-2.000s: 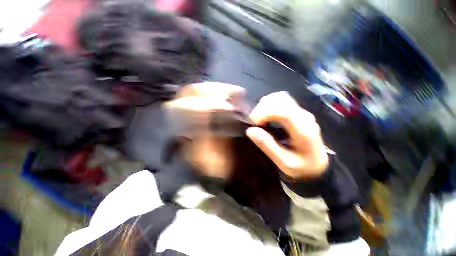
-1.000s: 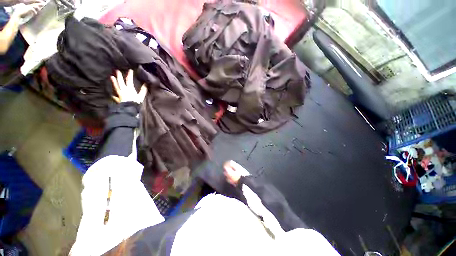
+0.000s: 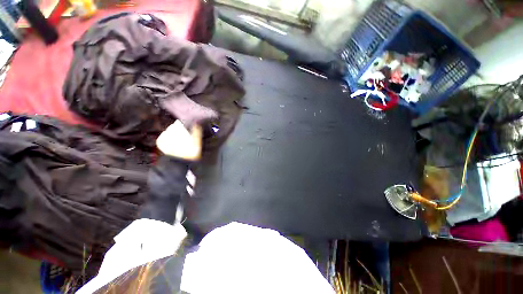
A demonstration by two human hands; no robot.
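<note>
My left hand, slightly blurred, is at the near edge of a heaped pile of dark brown-black garments at the upper left. Its fingers are closed on a narrow folded piece of dark cloth, perhaps a sleeve, which lies against the pile. My right hand is not in view. A second dark garment pile, with small white labels at its upper left, lies at the left beside my left forearm. Both piles are crumpled.
The dark table cover stretches right of the piles. A steam iron with yellow and blue hoses stands at its right edge. A blue scrap basket is at upper right, a wire-cage fan below it. Red cloth lies upper left.
The view has turned right, so the piles sit further left and the iron shows. My left hand has moved from the left pile to the upper pile and closed on cloth. My right hand has left view.
</note>
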